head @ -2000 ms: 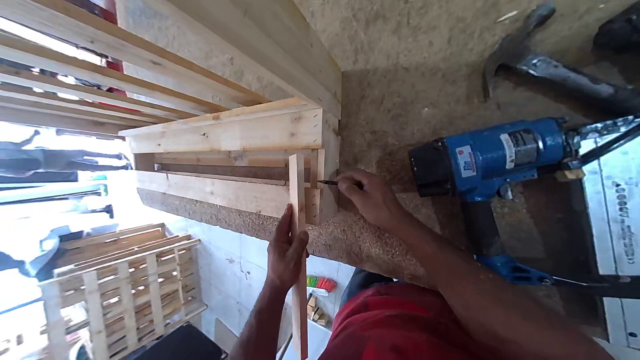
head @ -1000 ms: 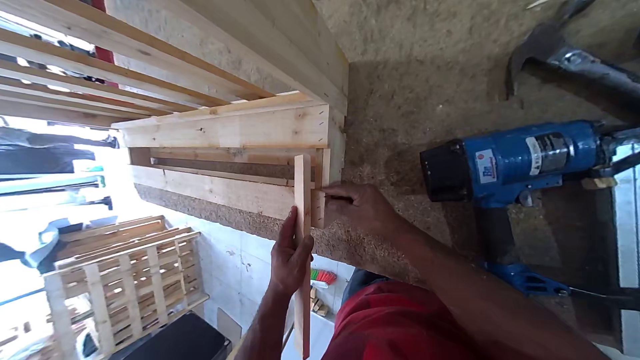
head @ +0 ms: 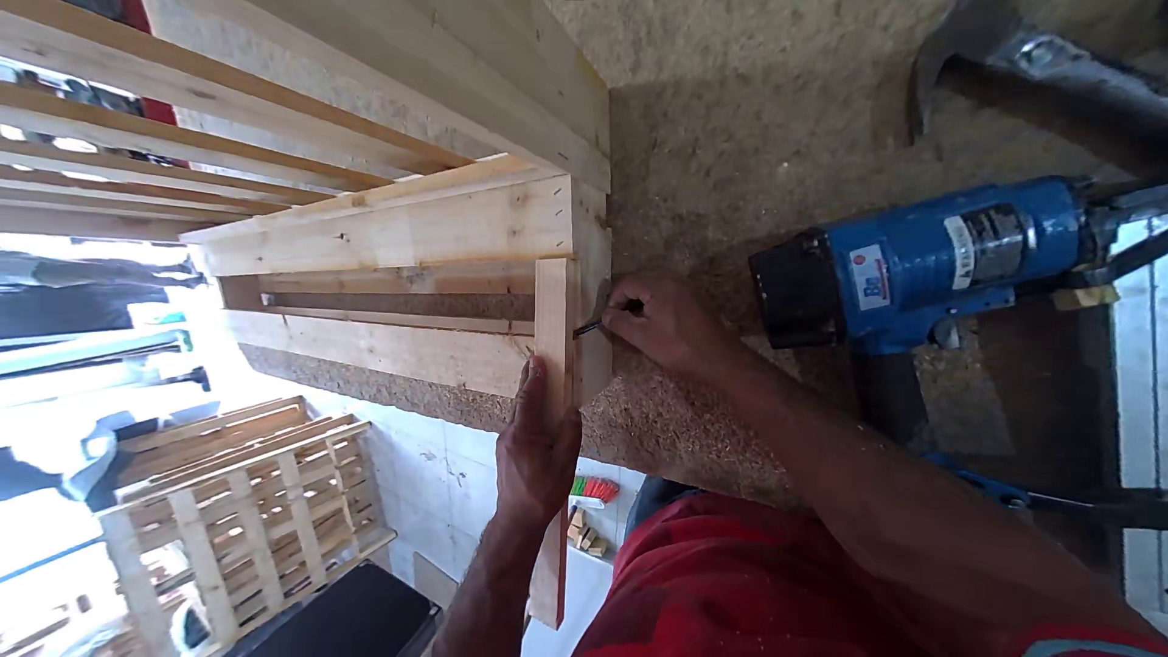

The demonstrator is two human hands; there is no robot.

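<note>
My left hand is closed around a narrow wooden batten, whose upper end lies across the end of a slatted wooden frame. Between the fingertips of my right hand is a thin dark marking tool, perhaps a pencil; its point is at the right edge of the batten. The frame rests on a chipboard worktop. A blue pneumatic nailer lies to the right of my right hand.
A claw hammer lies at the upper right. Taller wooden slats rise at the upper left. Below left, beyond the worktop's edge, stand a slatted pallet and a black flat-topped object. A red and green brush lies near small wood blocks.
The batten's upper end has moved right, onto the end of the frame. The tool tip, hidden behind my right fingers one second ago, now shows at the batten's edge.
</note>
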